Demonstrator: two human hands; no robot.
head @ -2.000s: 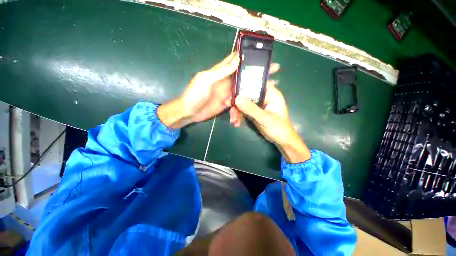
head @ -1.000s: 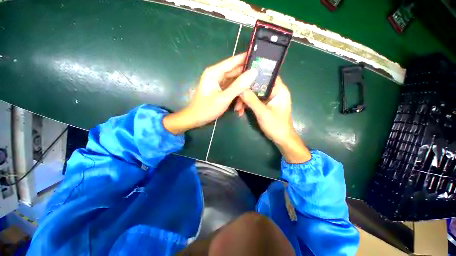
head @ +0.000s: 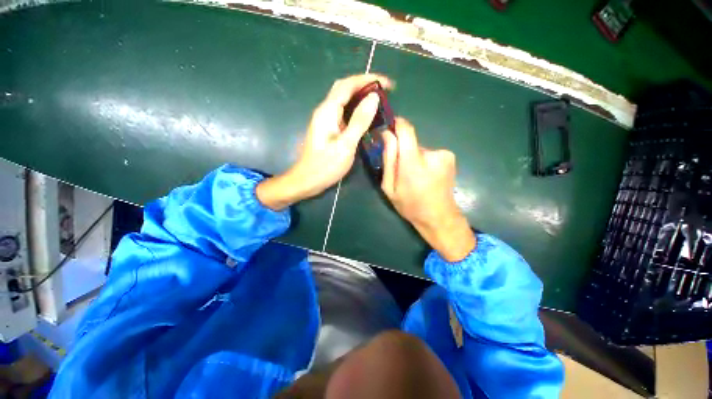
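A phone unit (head: 379, 117) with a dark red rim is held between both hands above the bench, tilted and partly covered by fingers. My left hand (head: 337, 140) grips its upper left side, with the thumb across it. My right hand (head: 418, 171) grips its right and lower side. A dark lower part shows between the hands; its details are too small to tell. A loose black middle housing (head: 552, 139) with a window opening lies on the bench to the right.
Glossy black blister trays (head: 660, 226) are stacked at the right. A chipped whitish edge strip (head: 484, 60) separates the dark green bench (head: 195, 93) from the green conveyor belt (head: 546, 47), which carries phones (head: 614, 19). A brown carton (head: 679, 370) is at lower right.
The phone was upright with its black frame side visible. It is now lower, tilted and more covered by both hands. The phones on the belt have shifted up and left.
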